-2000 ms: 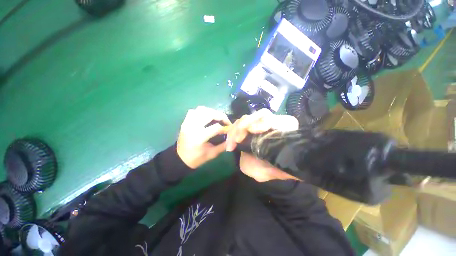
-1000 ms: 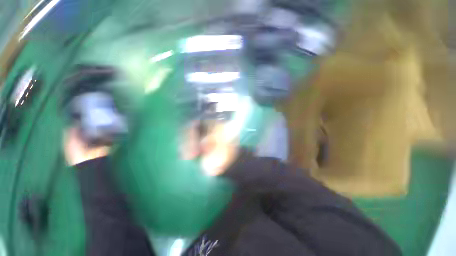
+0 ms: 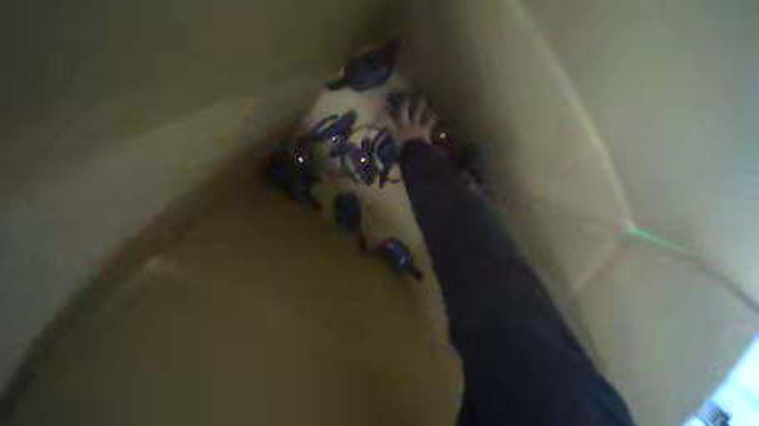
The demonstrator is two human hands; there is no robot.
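Loose small black parts [image 3: 348,212] lie scattered on the bottom of a deep cardboard carton [image 3: 233,316]. Some are paddle-shaped, and several lie heaped in the middle. A dark sleeve reaches down from the lower right to my right hand [image 3: 414,121]. My right hand is small and dim, with its fingers spread over the black parts at the heap's right side. No held part can be made out in it. My left hand is not in view.
The carton's walls [image 3: 91,141] rise all around my right arm. A gap with a green strip shows at a flap seam [image 3: 657,240] at the right. A bright pale area with a small dark thing lies outside at the lower right corner.
The view has moved from the green bench into the carton. My right hand has gone from the bench down among the black parts. My left hand and the dark thing at it have left the view.
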